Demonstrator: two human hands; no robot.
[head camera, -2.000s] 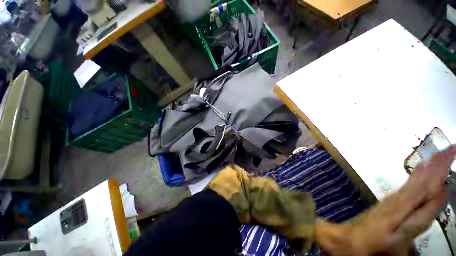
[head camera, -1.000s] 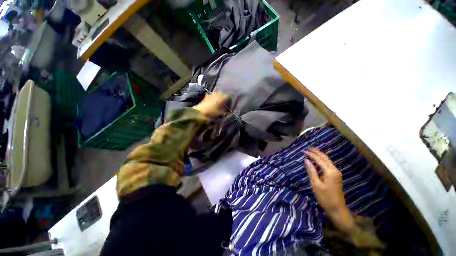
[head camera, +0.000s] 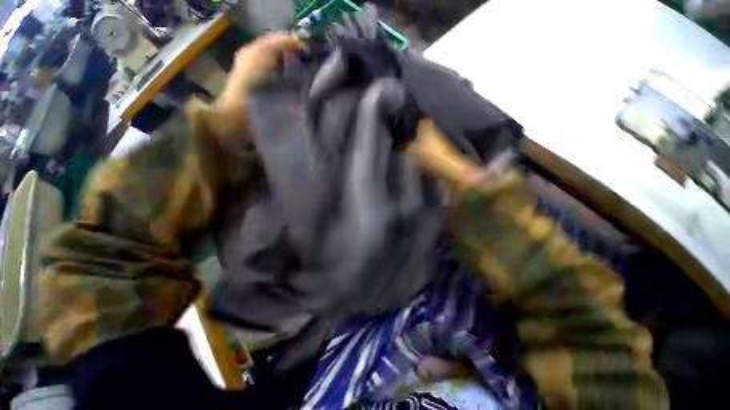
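Note:
A large heap of grey cloth pieces (head camera: 344, 192) is held up over the lap, blurred by motion. My left hand (head camera: 260, 68) grips its upper left edge. My right hand (head camera: 436, 152) is on its right side, with the fingers partly hidden by the folds. The heap's lower end hangs over the blue striped cloth on the lap (head camera: 360, 352). No cord can be made out on the heap.
A white machine table (head camera: 552, 64) with a wooden edge stands at the right, with a metal plate (head camera: 656, 120) in it. Another table with a machine (head camera: 124, 36) is at the upper left. A green crate (head camera: 392, 34) shows behind the heap.
My left hand has moved from the heap's middle to its upper left edge. My right hand has moved from above the lap onto the cloth. The heap has risen off the floor area, nearer to me.

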